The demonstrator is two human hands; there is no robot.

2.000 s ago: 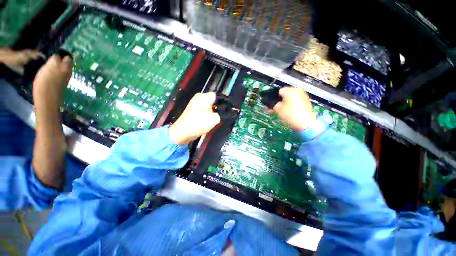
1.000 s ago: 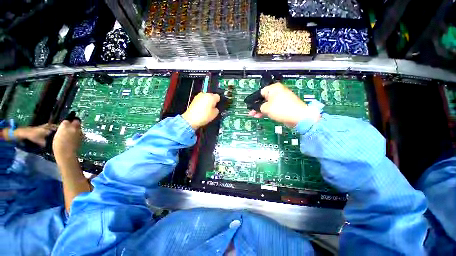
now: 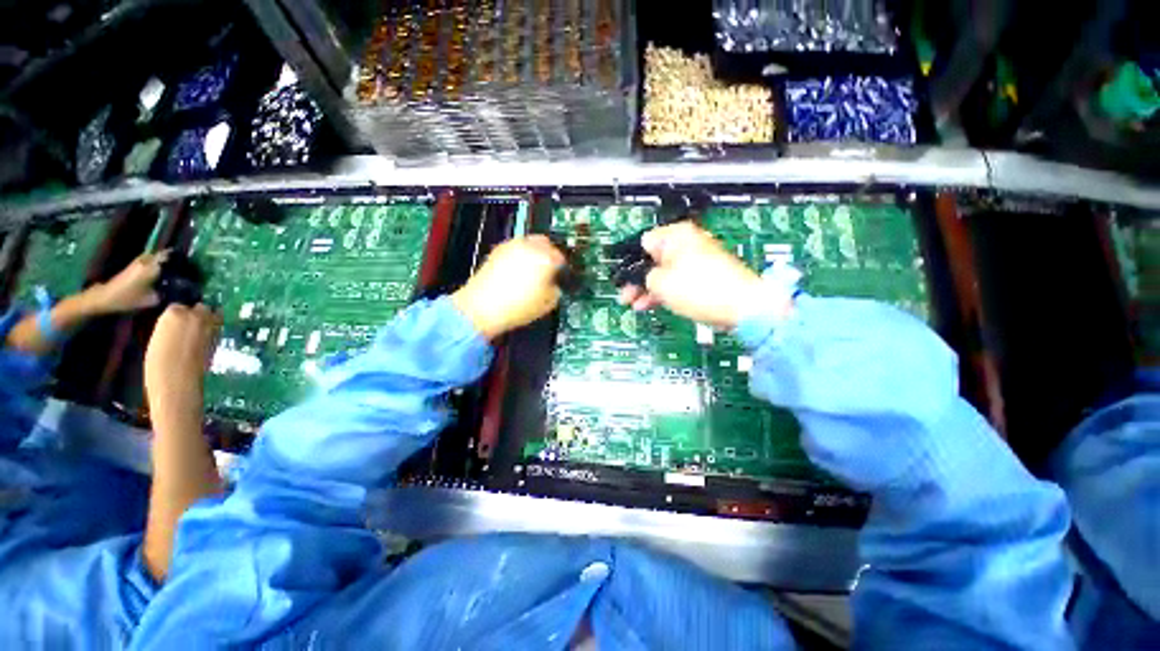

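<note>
A green circuit board (image 3: 712, 432) with white markings lies in a black board carrier (image 3: 611, 479) in front of me. My left hand (image 3: 515, 282) is over the board's upper left edge, its black-covered fingertips bent towards the board. My right hand (image 3: 693, 274) is just to the right, over the upper part of the board, its black-covered fingertips pointing left. Small orange-brown components (image 3: 584, 237) show between the hands at the board's upper left. The fingertips are dark and blurred, so I cannot tell whether either hand holds a part.
Behind the metal conveyor rail (image 3: 509, 172) stand clear stacked component trays (image 3: 496, 76), a bin of cream parts (image 3: 704, 102) and one of blue-violet parts (image 3: 850, 109). At left, another person's hands (image 3: 182, 333) are over a second board (image 3: 331, 267). A blue sleeve is at the right edge.
The view has turned and levelled since two seconds ago. Since one second ago, my right hand has shifted slightly left and down, closer to my left hand. The other person's hands have moved.
</note>
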